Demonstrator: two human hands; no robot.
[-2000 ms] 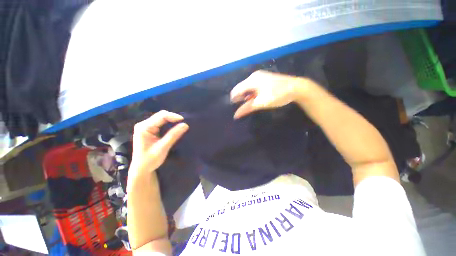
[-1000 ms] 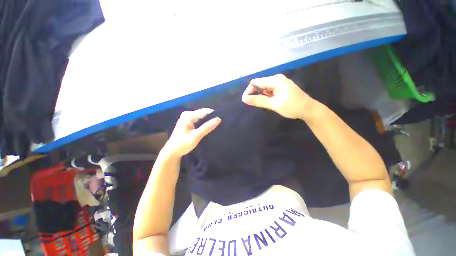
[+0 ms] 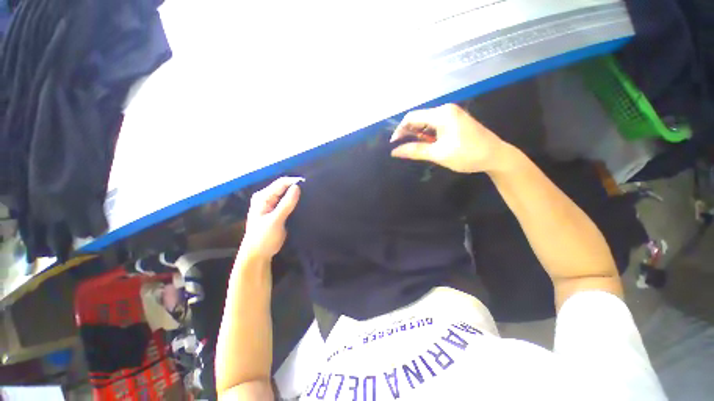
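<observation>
A navy garment (image 3: 368,235) lies across my lap and reaches up to the table's edge. My left hand (image 3: 274,211) pinches the garment's upper left edge between thumb and fingertips; a small pale spot shows at the fingertips. My right hand (image 3: 438,137) is curled around thread snips (image 3: 423,135), of which a red-orange bit shows in the fist. Their silvery tip points left, just above the cloth by the table's edge. Whether the blades touch the cloth is too blurred to tell.
A white table (image 3: 274,86) with a blue edge and a printed ruler scale curves above my hands. Dark garments (image 3: 70,117) hang at the upper left. A red crate (image 3: 109,305) with dark cloth stands lower left. A green basket (image 3: 630,98) is at the upper right.
My left hand was apart at the fingers and has closed on the garment's edge, a little further left than one second ago. My right hand has moved slightly right with the snips.
</observation>
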